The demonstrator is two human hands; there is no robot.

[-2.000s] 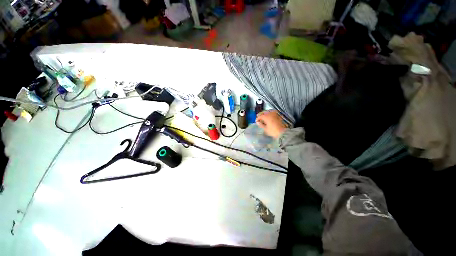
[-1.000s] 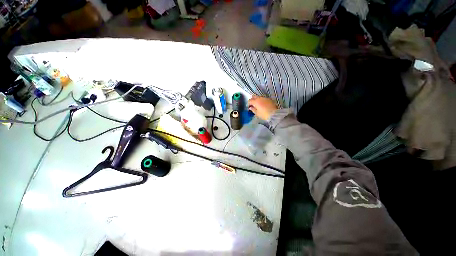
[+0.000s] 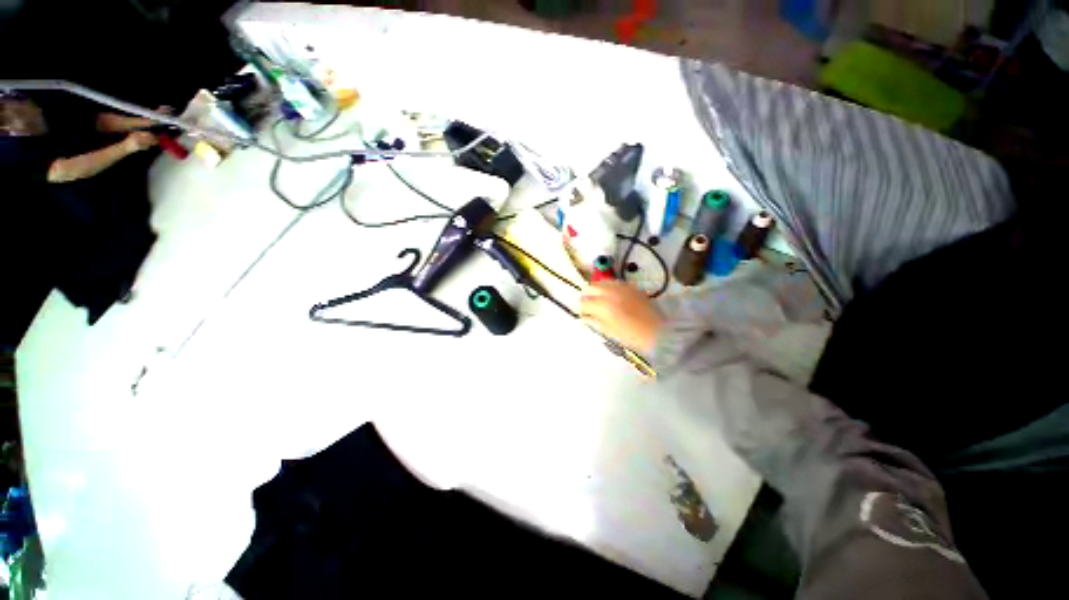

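Observation:
My right hand (image 3: 621, 316), in a grey-brown sleeve, is over the white table (image 3: 235, 434), at the near side of a small red spool (image 3: 603, 267). The hand is slightly blurred; I cannot tell if its fingers hold anything. My left hand is not in view. Brown and dark green spools (image 3: 712, 213) stand behind the hand, to its right. A black thread cone (image 3: 492, 309) lies to its left. The black garment (image 3: 387, 527) lies at the near edge, cut off by the frame.
A black hanger (image 3: 393, 322) lies beside a dark hair dryer (image 3: 455, 244) with cords. A dark pistol-shaped tool (image 3: 617, 176) is behind. Striped cloth (image 3: 844, 176) drapes over the right edge. Another person's arms (image 3: 100, 156) reach in at far left.
My right hand has moved left from the brown and dark spools to the red spool. The view has shifted, showing more of the black garment and another person at the left.

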